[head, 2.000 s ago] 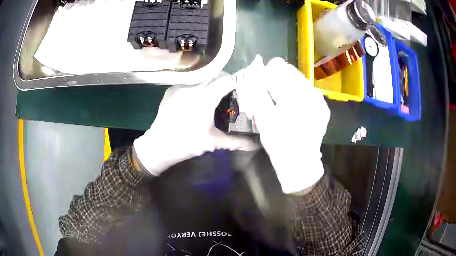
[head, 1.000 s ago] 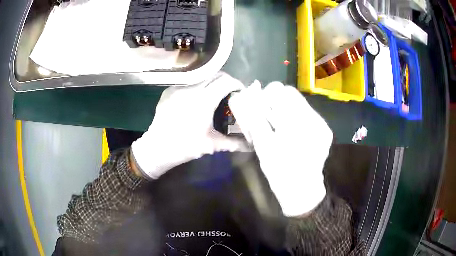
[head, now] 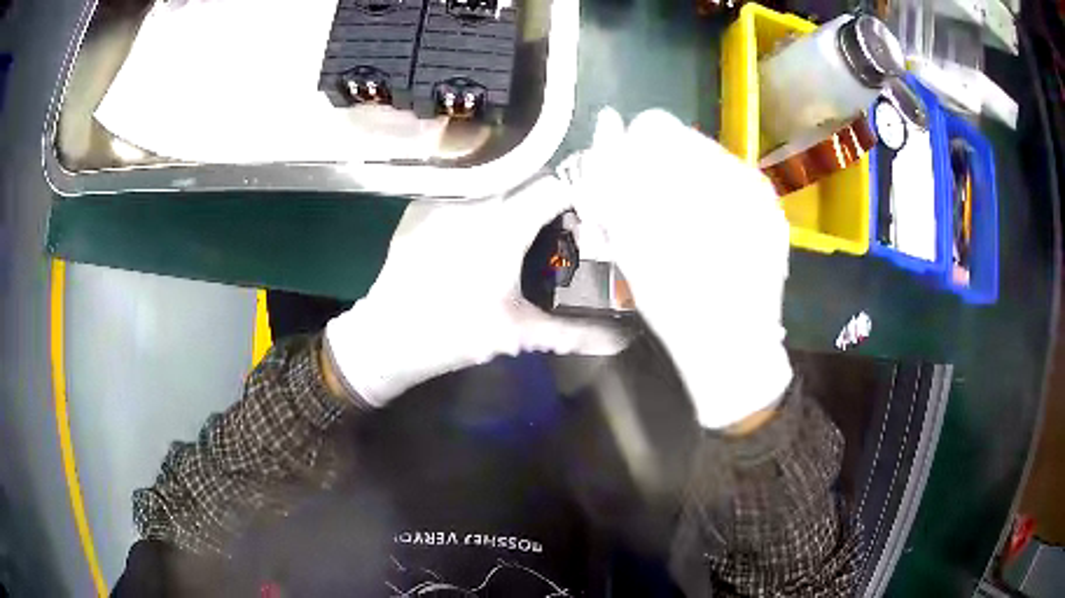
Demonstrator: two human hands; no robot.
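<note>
A black coil block (head: 543, 266) with orange copper bits and grey face pads (head: 584, 285) shows between my gloved hands, near the bench's front edge. My left hand (head: 450, 280), in a white glove, wraps round the block from the left, with the thumb below it. My right hand (head: 701, 251), also white-gloved, covers the block's right side. Its fingers are bunched at the upper right, with a small white piece or glove tip (head: 610, 126) sticking up. What the right fingers grip is hidden.
A metal tray (head: 350, 179) holds ribbed blocks (head: 465, 58) on a white liner (head: 222, 82). Right of it are a yellow bin (head: 832, 243) with a bottle (head: 818, 84) and amber tape roll (head: 827, 158), and blue bins (head: 979, 286). A white scrap (head: 854, 331) lies near the front edge.
The whole view has shifted slightly, with the tray and bins further right. My right hand has risen relative to the block, and more of the grey pads shows. My left hand keeps its hold.
</note>
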